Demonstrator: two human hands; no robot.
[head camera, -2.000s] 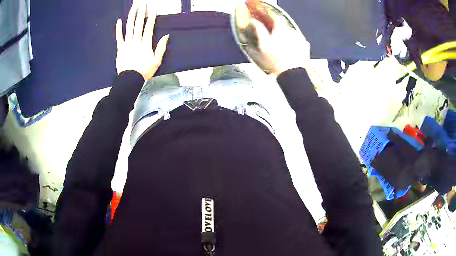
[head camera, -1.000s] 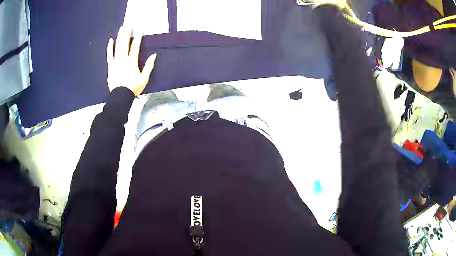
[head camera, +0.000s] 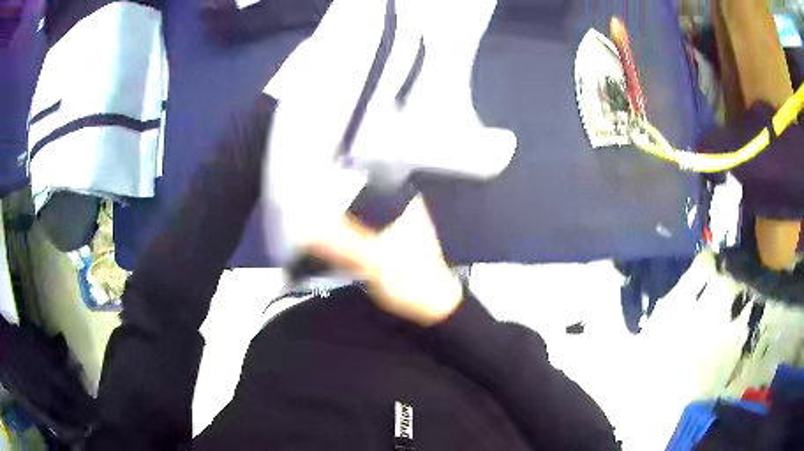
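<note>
The pale garment panel (head camera: 308, 150) with dark stripes is lifted and bunched above the navy table cover (head camera: 564, 211), its lower part blurred. My right hand (head camera: 414, 269), also blurred, grips the panel's near edge close to my body. My left sleeve reaches up to the panel's left side; my left hand is hidden behind the cloth. The steam iron (head camera: 604, 92), with a red-brown handle, rests on the table to the right, touched by no hand.
A stack of pale panels (head camera: 106, 97) with dark stripes hangs over the left table end. A yellow hose (head camera: 714, 161) runs right from the iron. Dark cloth (head camera: 264, 19) lies at the back. Blue crates (head camera: 723, 427) stand at lower right. Another person's leg (head camera: 754, 53) shows at right.
The iron now rests on the table, out of my right hand. My right hand has moved in to the panel, which has come up off the table. My left hand has gone behind the cloth.
</note>
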